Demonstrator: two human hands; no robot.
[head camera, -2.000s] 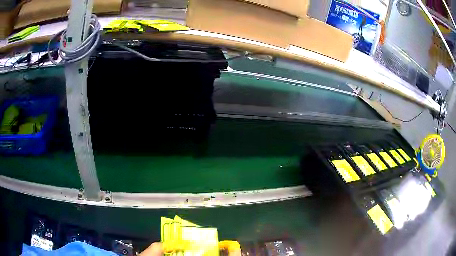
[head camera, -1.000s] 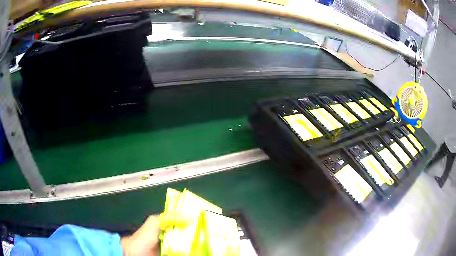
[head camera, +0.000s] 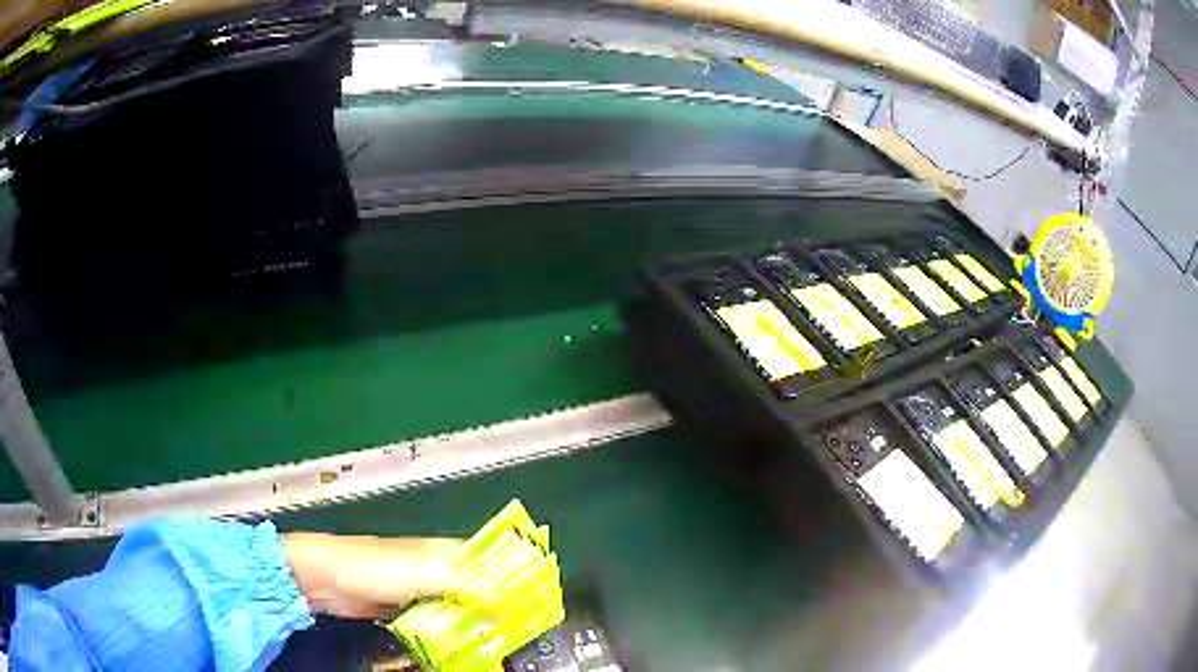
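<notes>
My left hand (head camera: 381, 574), in a blue sleeve, reaches in from the lower left and is shut on a fanned stack of yellow cards (head camera: 489, 597). A black unit (head camera: 572, 649) with small round details lies just right of and below the cards, cut off by the bottom edge. The cards hide part of it. I cannot tell whether they touch it. My right hand is not in view.
A black tray (head camera: 736, 427) at right holds two rows of black units with yellow cards. A metal rail (head camera: 381, 469) crosses the green surface (head camera: 460, 355). A tall black stack (head camera: 184, 171) stands at left, a yellow fan (head camera: 1071, 269) far right.
The view has turned right and down, bringing the loaded tray closer to the middle. My left hand and more of its sleeve have come into view, still with the cards.
</notes>
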